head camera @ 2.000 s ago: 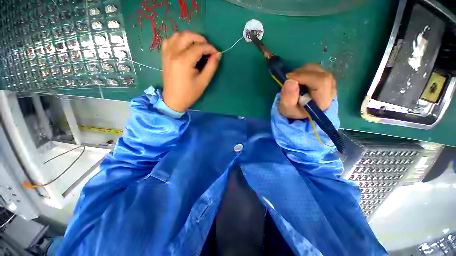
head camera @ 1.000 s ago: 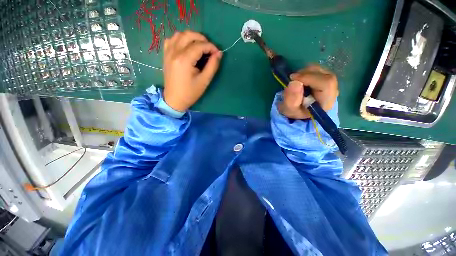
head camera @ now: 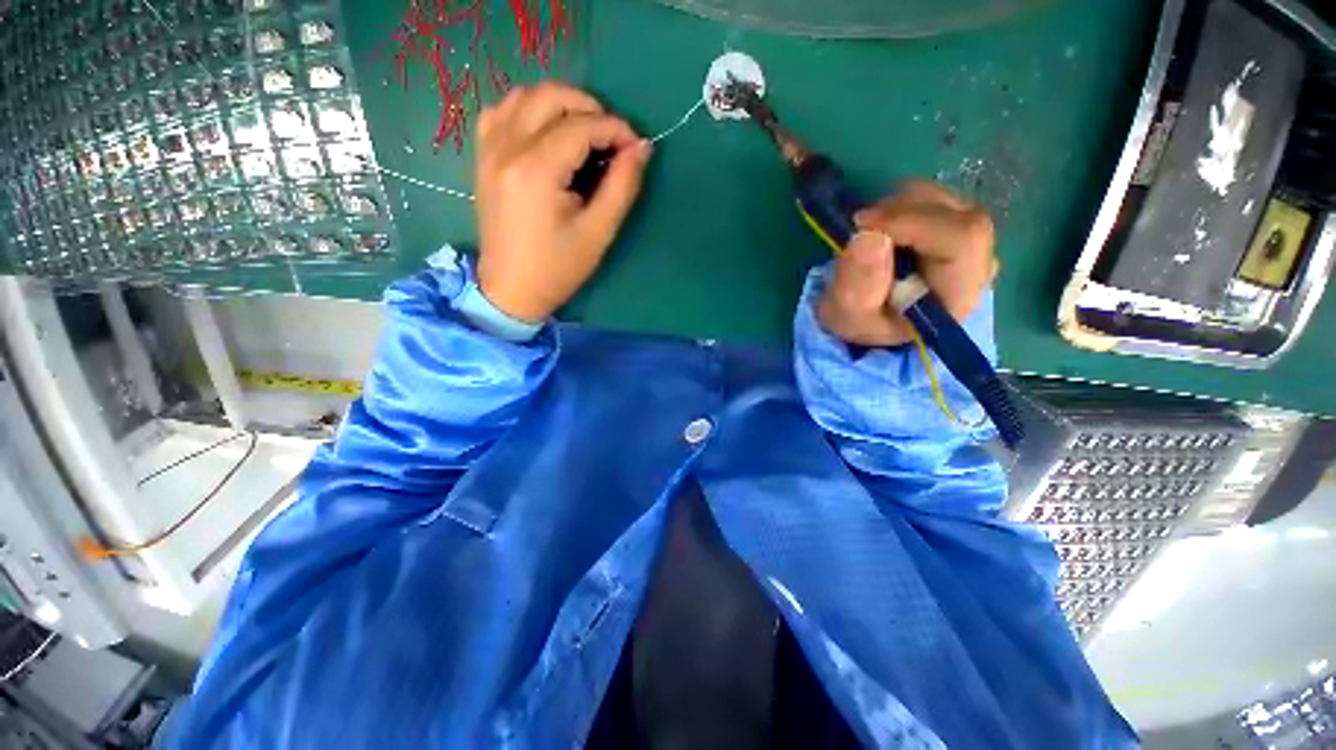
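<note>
A round white disc (head camera: pixel 734 85) lies on the green mat, with small dark marks or parts on it, too small to tell apart. My right hand (head camera: pixel 911 264) grips the dark blue soldering iron (head camera: pixel 949 340) like a pen. Its brownish tip rests at the disc's lower right. My left hand (head camera: pixel 560 198) pinches the thin silvery solder wire (head camera: pixel 677 126) between thumb and forefinger. The wire runs up from the fingertips to the disc's left edge, and its other part trails left behind the hand towards the clear tray.
A clear blister tray (head camera: pixel 176 132) with rows of silvery parts lies at the left. Red lead wires (head camera: pixel 454 59) lie beside it. A metal-rimmed stand tray (head camera: pixel 1077 301) is at the right. A stack of filled trays (head camera: pixel 1128 506) stands below the bench edge. A clear round rim (head camera: pixel 879 21) shows at the top.
The iron and my right hand have shifted very slightly right. The disc appears slightly left and higher. Both hands keep the same grip.
</note>
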